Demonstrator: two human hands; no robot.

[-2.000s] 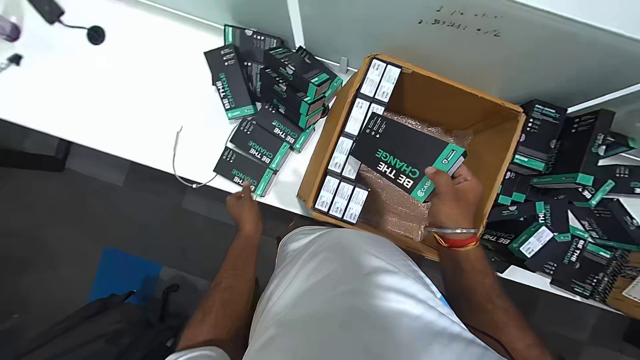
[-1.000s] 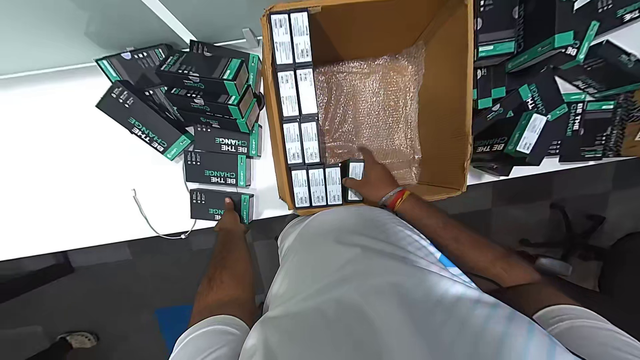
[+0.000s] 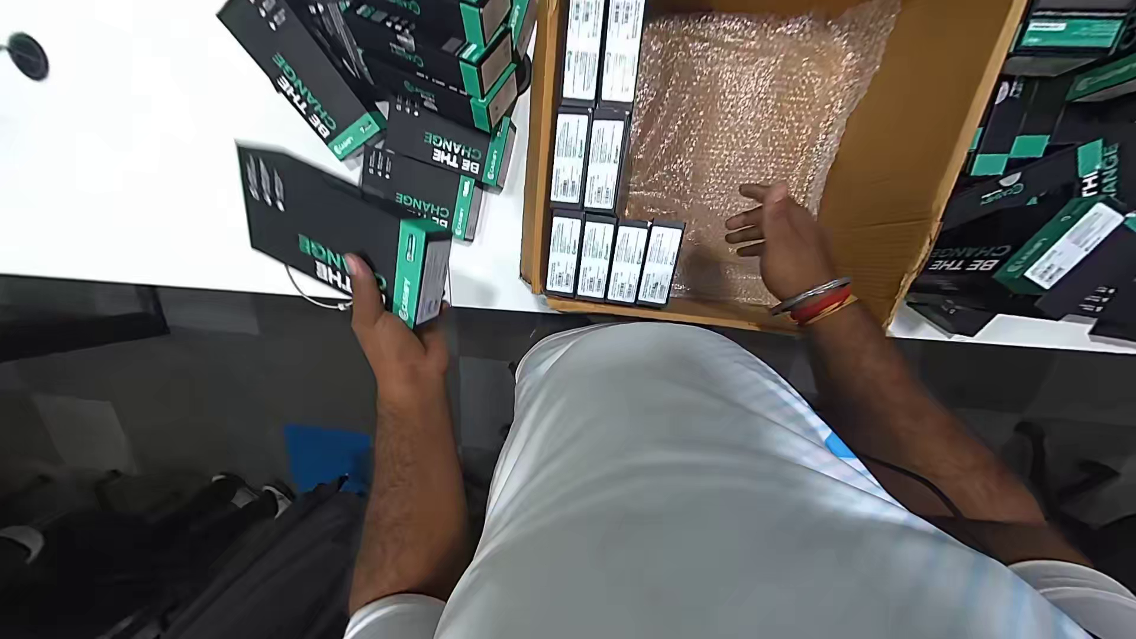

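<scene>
My left hand point(image 3: 395, 333) grips a black and green product box point(image 3: 328, 226), raised over the table's front edge with its green end toward the carton. Inside the open cardboard carton point(image 3: 923, 177), my right hand point(image 3: 781, 235) is bare of any box, its fingers apart above a sheet of bubble wrap point(image 3: 737, 133). Several product boxes point(image 3: 581, 257) stand on end along the carton's left wall and near left corner, white labels facing up. The rightmost of the near row point(image 3: 661, 264) leans slightly.
Left of the carton, more black and green boxes point(image 3: 444, 53) lie piled on the white table point(image 3: 115, 177). Another loose pile point(image 3: 1038, 204) is at the carton's right. A thin white cable point(image 3: 315, 302) hangs at the front edge; a blue object point(image 3: 328, 455) is on the floor.
My right hand has let go of the box in the near row and moved right, over the bubble wrap. My left hand has lifted its box off the table.
</scene>
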